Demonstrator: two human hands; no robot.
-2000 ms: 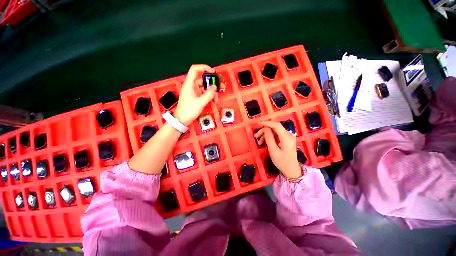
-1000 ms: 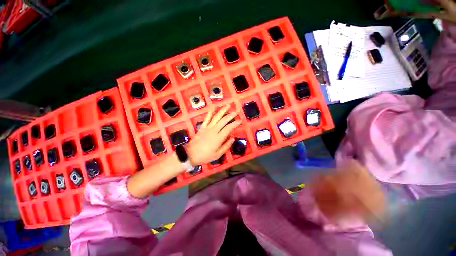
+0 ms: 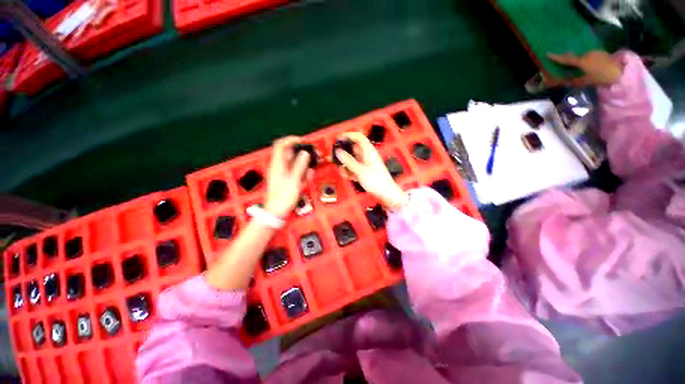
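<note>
My left hand point(image 3: 284, 184) holds a dark smartwatch unit point(image 3: 306, 154) at its fingertips over the back part of the right red compartment tray point(image 3: 326, 282). My right hand point(image 3: 369, 171) holds another dark unit point(image 3: 343, 148) beside it. The fingers partly cover both units, and their screens cannot be read. Below the hands, face-down units with round centres sit in pockets, one grey point(image 3: 311, 244) and one pale point(image 3: 328, 192). Black units lie around them. Several near pockets show bare red.
A second red tray point(image 3: 113, 227) with units adjoins at left. Right are a clipboard with papers point(image 3: 518, 176), a blue pen point(image 3: 493, 150), two loose units point(image 3: 532, 141) and a calculator point(image 3: 578, 135). A person's hand point(image 3: 593, 67) rests by the green-topped board point(image 3: 552, 34). More red trays point(image 3: 128, 30) stand far left.
My left hand has left the near rows and moved to the back of the tray. My right hand has come in from the right. Both now hold units. Some near pockets are now bare.
</note>
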